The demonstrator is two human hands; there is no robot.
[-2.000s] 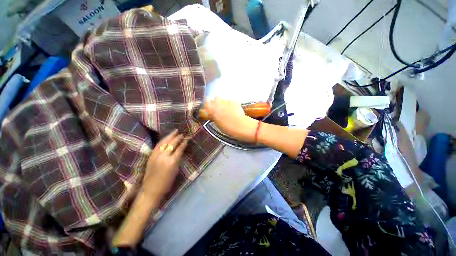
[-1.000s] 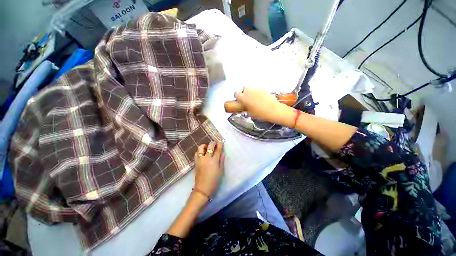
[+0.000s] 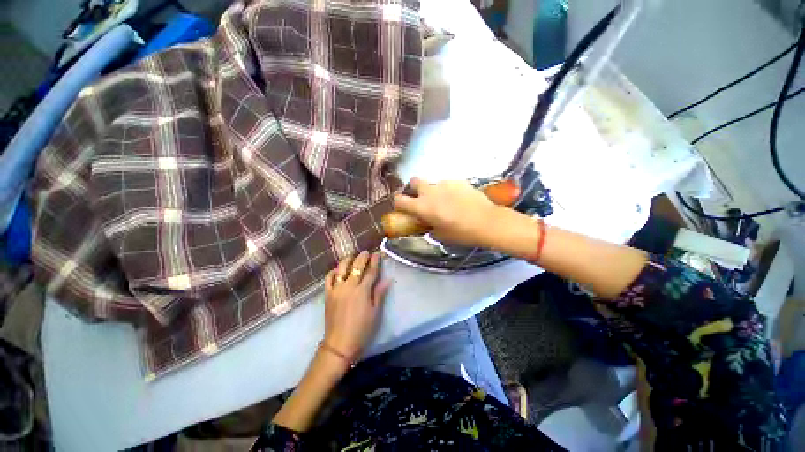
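The brown plaid garment [image 3: 203, 168] lies bunched on the white ironing table cover [image 3: 106, 388], its straight hem edge running diagonally towards the iron. My right hand [image 3: 450, 212] is closed round the orange-brown handle of the steam iron [image 3: 441, 258]. The iron's tip is at the right end of the hem; whether its sole overlaps the cloth is hard to tell. My left hand [image 3: 351, 305] lies flat near the hem's right end, fingertips on its edge, left of the iron's tip.
A white stained cloth [image 3: 635, 132] covers the right side of the table. A dark hose [image 3: 560, 84] rises from the iron. A pale blue padded arm [image 3: 57, 106] is at the left edge. Black cables [image 3: 777, 115] hang at the right, above cluttered items.
Since one second ago, the iron in my right hand has moved left to the hem's end. My left hand stays by the hem. The camera view has shifted, with the table lower left.
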